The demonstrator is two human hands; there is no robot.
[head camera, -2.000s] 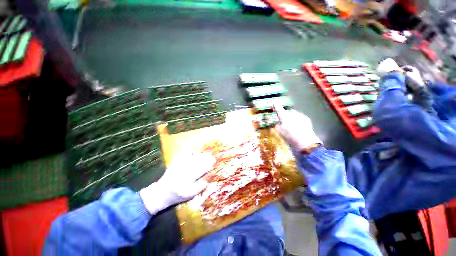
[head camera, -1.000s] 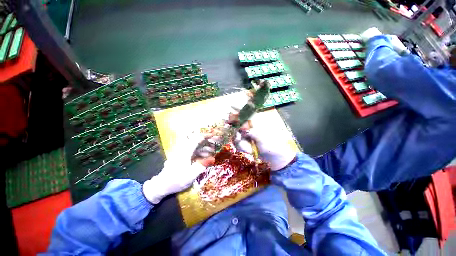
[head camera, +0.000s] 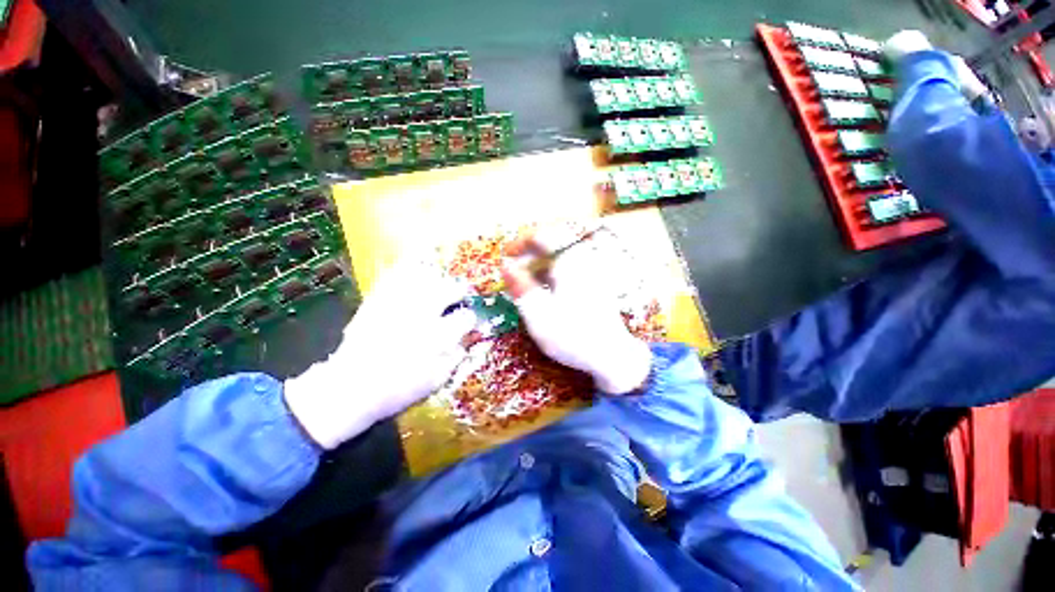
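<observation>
A yellow mat (head camera: 451,197) lies in front of me with many small orange-red parts (head camera: 509,387) scattered over its middle. My gloved left hand (head camera: 388,347) holds the left end of a green PCB panel (head camera: 498,310) above them. The panel is mostly hidden between the hands. My gloved right hand (head camera: 578,322) is at the panel's right part, fingertips close together, with thin dark tweezers (head camera: 575,243) slanting up and right from them. The exact contact at the fingertips is blurred.
Dark-component panels (head camera: 220,231) stand in rows at left and beyond the mat. A column of panels with pale patches (head camera: 657,133) lies beyond its right corner. A neighbour's blue sleeve (head camera: 966,150) reaches over a red tray (head camera: 816,139) of panels at right. Red trays (head camera: 978,486) stand lower right.
Two seconds ago my right hand was at the pale-patch column. A panel then appeared raised and tilted between my hands; now it is lower over the mat, and the tweezers show at my right hand.
</observation>
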